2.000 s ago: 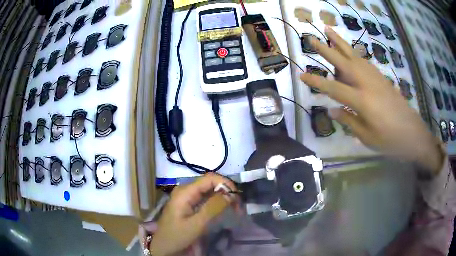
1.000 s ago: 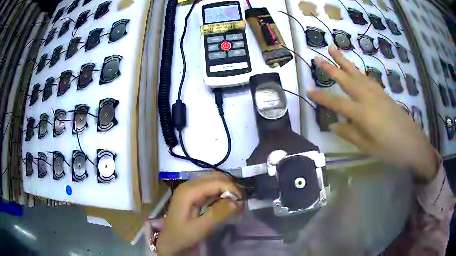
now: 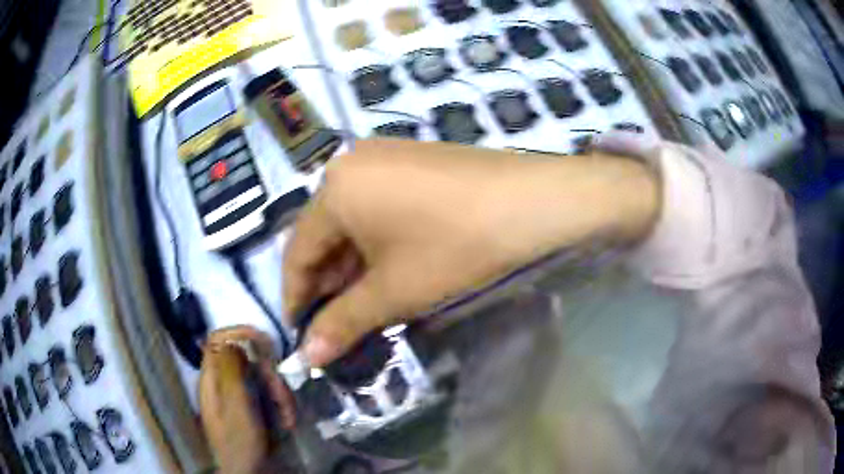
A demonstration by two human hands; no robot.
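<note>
My right hand (image 3: 370, 250) reaches across the centre, blurred, its thumb and fingers bent together above the test fixture. A small white lead connector (image 3: 294, 368) lies between its thumb tip and my left hand (image 3: 239, 393), whose fingers are curled around the dark lead beside it. The silver fixture frame (image 3: 375, 417) is partly covered; its spoked openings show at the front. A dark unit (image 3: 366, 359) lies over its back part, just below my right thumb. Whether my right fingers grip the unit or the connector is hidden.
The handheld meter (image 3: 219, 167) and brown battery pack (image 3: 291, 116) lie behind my hands. A yellow sticker sheet (image 3: 171, 74) is above the meter. Foam trays of dark units stand at left (image 3: 60, 361) and behind (image 3: 444, 93), with another at far right (image 3: 731, 65).
The view has swung right. My right hand has come from the right tray to the fixture, beside my left hand. The fixture's openings now show, where the unit covered them.
</note>
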